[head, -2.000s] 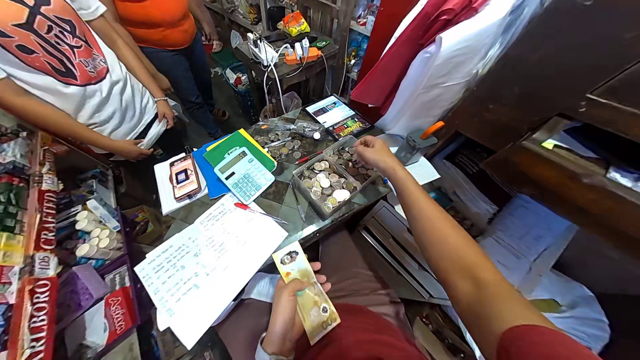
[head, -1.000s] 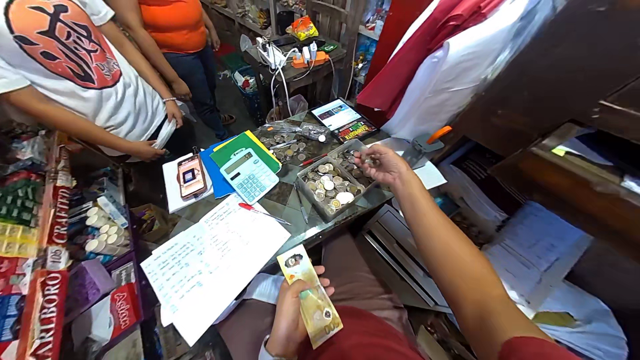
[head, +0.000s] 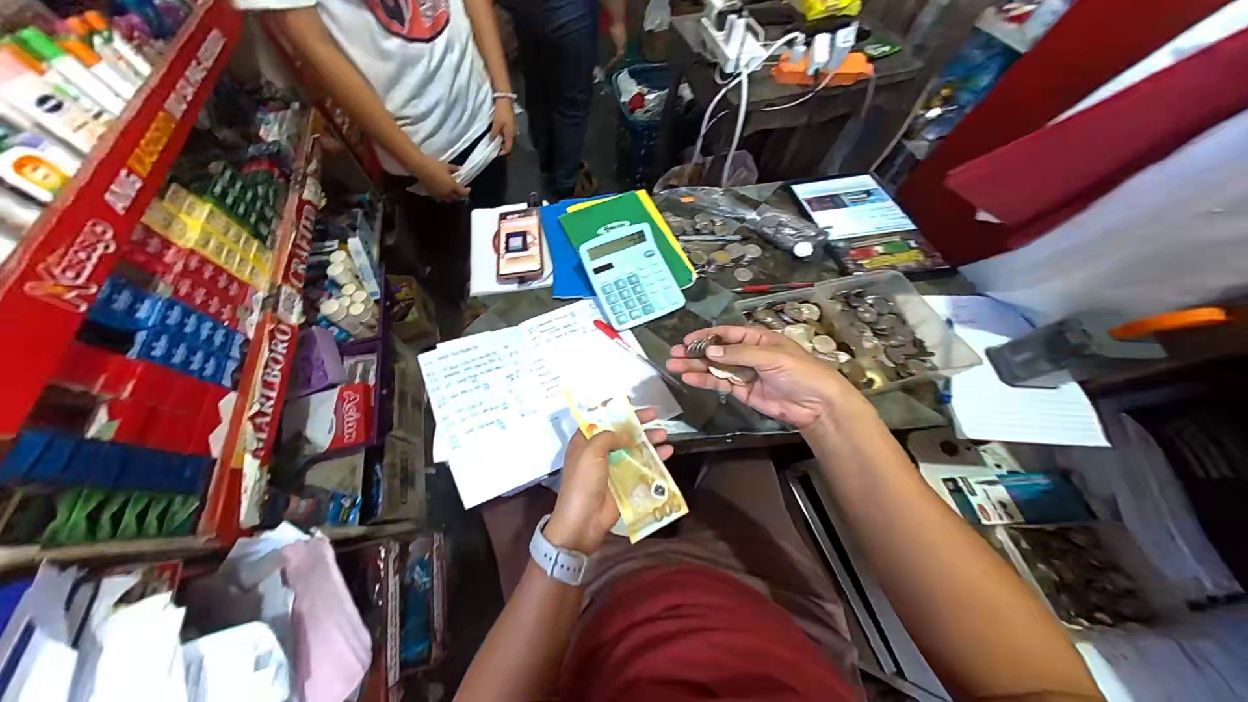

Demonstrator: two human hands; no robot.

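My left hand, a pale watch on its wrist, grips a yellow banknote in front of handwritten sheets. Several coins rest in my right hand, palm up and fingers partly curled. Just beyond that wrist is a divided plastic coin tray full of coins. A light blue calculator lies on green, yellow and blue folders. Close to the papers is a red pen. A phone lies left of the folders.
Loose coins and a plastic bag lie behind the tray, beside a tablet-like device. Shelves of packaged goods stand at left. A person holding papers stands across the table. An orange-handled tool is at right.
My right hand has come away from the coin tray toward my left hand, with coins in it. My left hand still holds the banknote. The view has swung left.
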